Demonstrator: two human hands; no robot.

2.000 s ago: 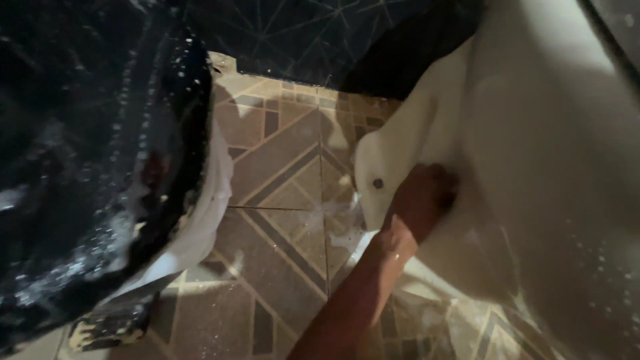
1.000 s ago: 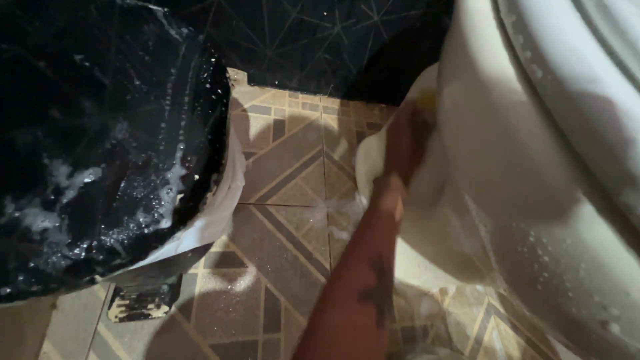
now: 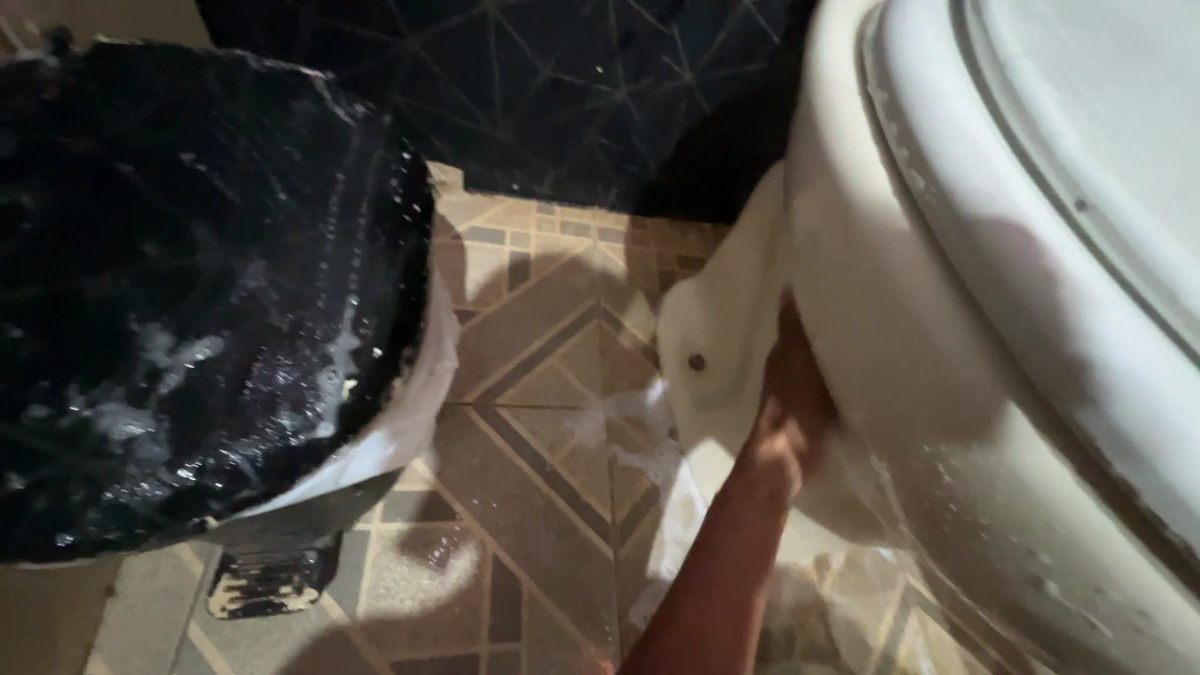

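Observation:
My right hand [image 3: 797, 375] reaches in against the side of the white ceramic toilet's base [image 3: 722, 347], under the overhang of the toilet bowl [image 3: 900, 375]. The fingers are hidden behind the bowl's curve, so what they hold or touch cannot be seen. The bare forearm comes up from the bottom edge. A dark bolt hole shows on the base to the left of the hand. White suds lie on the tiles beside the base. The toilet's seat and lid [image 3: 1106, 141] fill the upper right. My left hand is out of view.
At the left stands a wet black-topped surface [image 3: 187, 309] with suds on it and a white curved side. Beneath it is a small dark grooved object [image 3: 272, 577]. Patterned floor tiles [image 3: 534, 469] run between it and the toilet, up to a dark tiled wall [image 3: 525, 94].
My right hand has gone from the outer side of the toilet base to deeper under the bowl. A yellow bit near the fingers one second ago is now hidden. The view has shifted, showing more lid.

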